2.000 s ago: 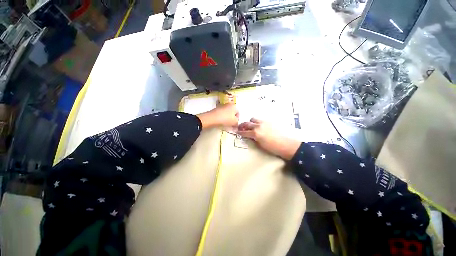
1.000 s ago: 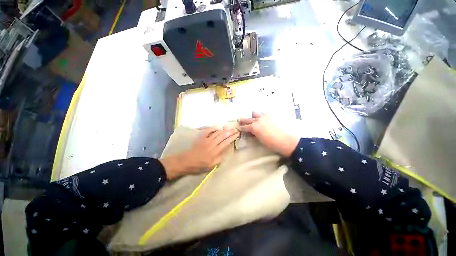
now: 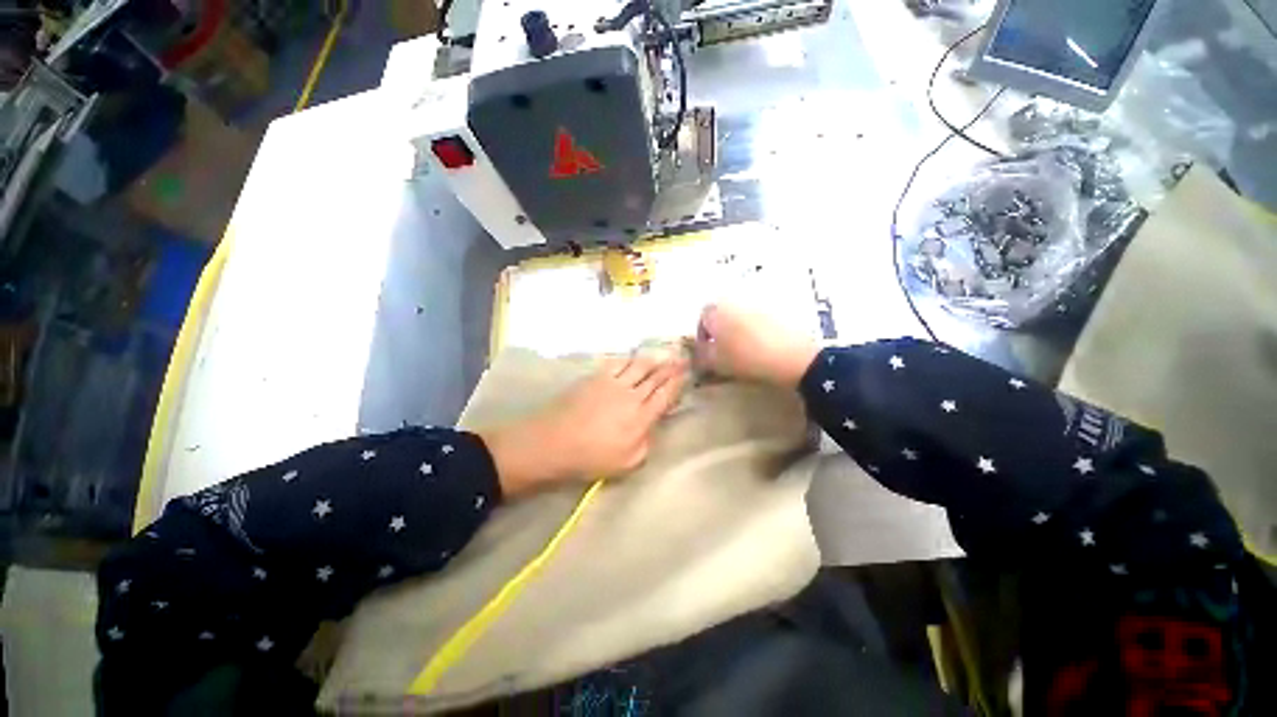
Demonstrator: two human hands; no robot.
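Note:
A beige bag body (image 3: 700, 525) with a yellow edge tape (image 3: 511, 588) lies over the front of the machine table. My left hand (image 3: 616, 418) lies flat on it near its top edge, fingers towards the right. My right hand (image 3: 735, 343) is closed at the bag's top edge, pinching something small there; its fingertips nearly meet my left fingertips. What lies between them is too small to tell. The pale feed plate (image 3: 560, 311) with yellow edging shows behind the bag, with the brassy work clamp (image 3: 626, 270) under the machine head.
The pattern sewing machine (image 3: 560, 147) stands behind the plate. On the right are a clear bag of hardware (image 3: 1001, 245), a black cable (image 3: 901, 210), a tilted touchscreen (image 3: 1071, 42) and a waiting beige panel (image 3: 1176, 350).
The bag's edge has come back from under the machine head towards me, uncovering the plate. My left hand moved back and now lies flat; my right fingers have curled closed at the edge.

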